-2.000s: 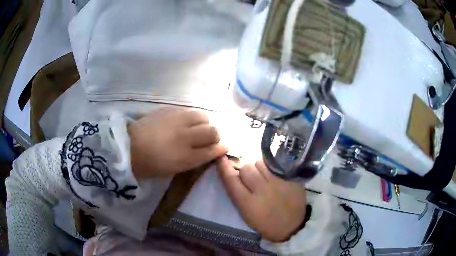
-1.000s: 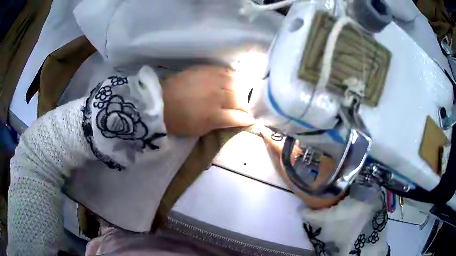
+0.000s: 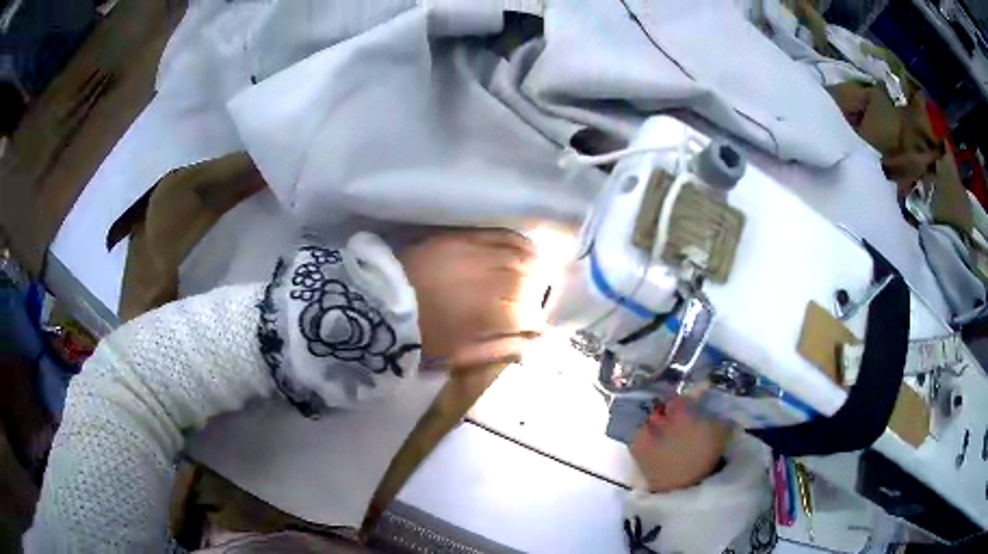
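A large garment panel [image 3: 401, 141], pale side up with a brown strip, lies across the machine bed. My left hand [image 3: 473, 294] lies on the panel just left of the bright needle area; it is blurred and its fingertips are lost in the glare. The sewing machine head [image 3: 758, 281] stands right of it, with a brown cloth pad [image 3: 689, 229] tied on. My right hand [image 3: 679, 438] is below the machine head, near the presser foot and needle area, partly hidden by metal parts. I cannot tell what its fingers touch. The needle itself is hidden.
A black band [image 3: 886, 357] wraps the machine arm. Pink and yellowish sticks [image 3: 791, 492] lie right of my right hand. A graduated strip [image 3: 455, 536] runs along the front edge. Brown and pale pieces [image 3: 905, 141] lie heaped beyond the machine; brown cloth [image 3: 81, 130] hangs at left.
My right hand has moved from the panel edge to the right, beneath the machine head. My left hand has stayed on the panel near the needle. The view has shifted and shows more cloth behind.
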